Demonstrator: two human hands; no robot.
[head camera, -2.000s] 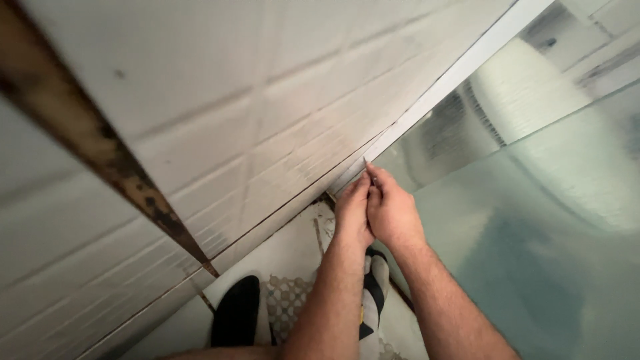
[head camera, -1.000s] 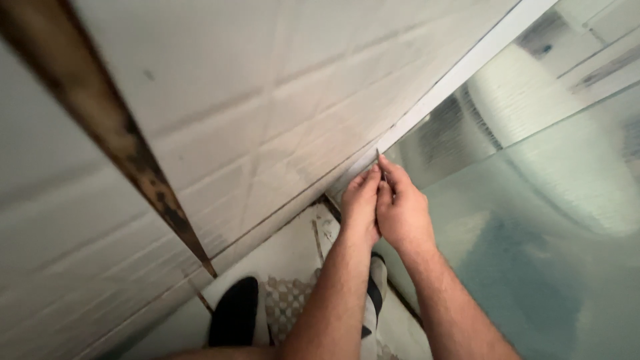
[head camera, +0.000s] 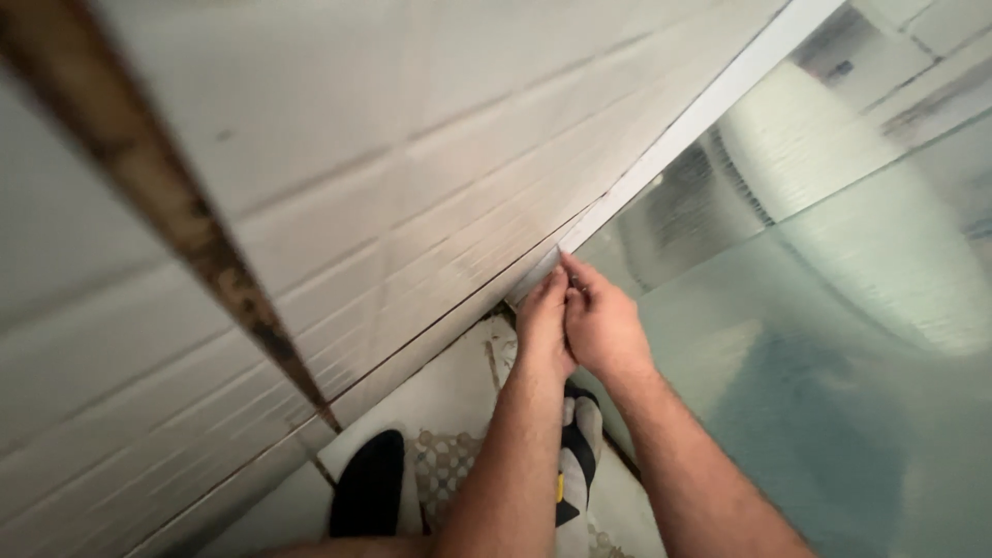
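My left hand (head camera: 545, 314) and my right hand (head camera: 608, 322) are side by side at the white edge trim (head camera: 697, 116) between the tiled wall (head camera: 434, 178) and a glass panel (head camera: 721, 387). A small pointed tip, probably of a blade or a thin tool (head camera: 559, 249), shows at my right fingertips and touches or nearly touches the trim. The rest of it is hidden by the fingers. My left fingers are curled close to the trim, and whether they hold anything cannot be seen.
A dark, stained gap (head camera: 194, 225) runs down the tiled wall at left. Below are floor tiles (head camera: 446, 380), a patterned floor section (head camera: 446, 465), a black shoe (head camera: 370, 484) and a foot in a strapped sandal (head camera: 577, 457). A blurred white form (head camera: 845, 194) shows at the glass.
Both hands have shifted slightly along the trim. The pointed tip at the right fingers stands out more a second ago than now.
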